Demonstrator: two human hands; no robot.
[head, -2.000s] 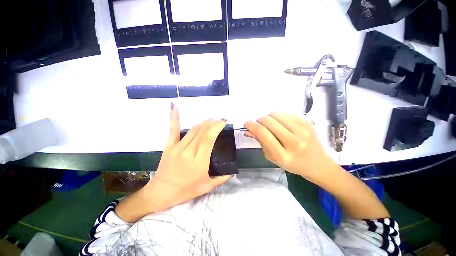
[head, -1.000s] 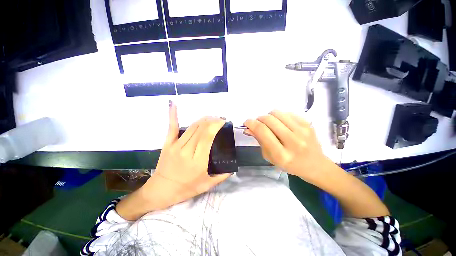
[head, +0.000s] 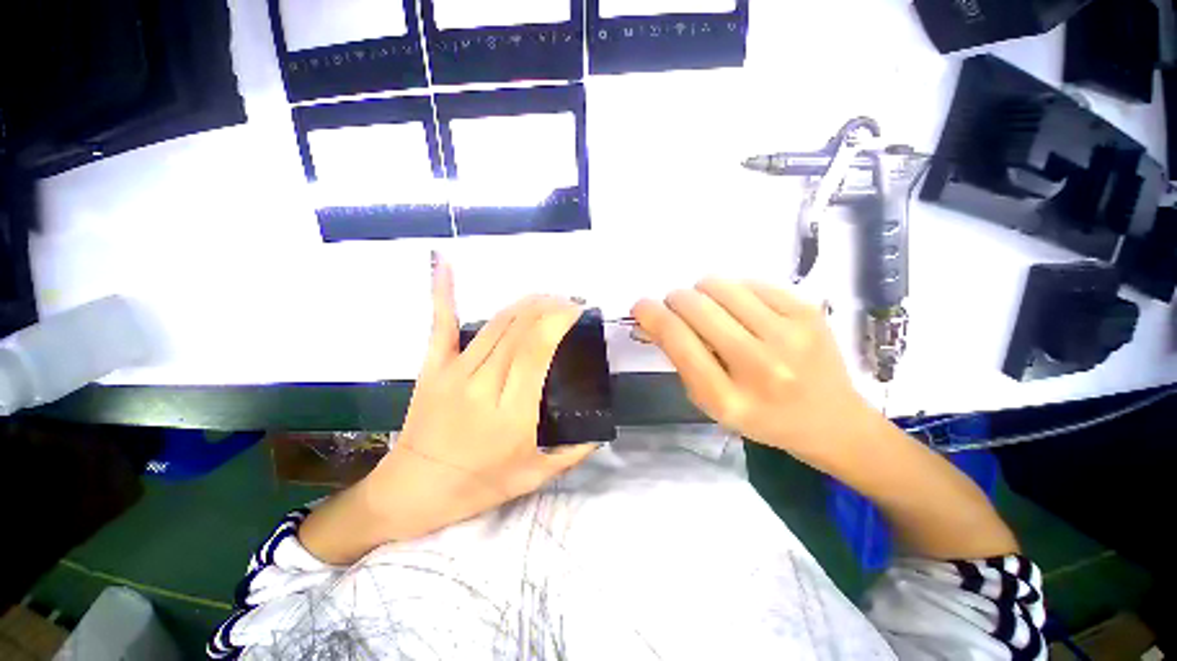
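A black display unit (head: 580, 387) with a row of small marks near its lower edge is held over the bench's front edge. My left hand (head: 484, 413) grips it from the left, fingers over its top and thumb under its lower edge, index finger pointing up. My right hand (head: 749, 362) is at the right of the unit, fingertips pinching a tiny thin metal glint (head: 621, 322), perhaps tweezers or a small pick, which reaches the unit's upper right edge. The tool's tip cannot be made out.
Several front panels (head: 516, 214) lie in two rows beyond my hands. An air blow gun (head: 891, 239) lies right of them. Black housings (head: 1043, 162) are at the right. A translucent squeeze bottle (head: 67, 351) lies at the left, below stacked black trays (head: 123, 78).
The view has shifted slightly, so the panels sit a little higher in it. Both hands keep nearly the same pose and hold on the unit and the thin tool.
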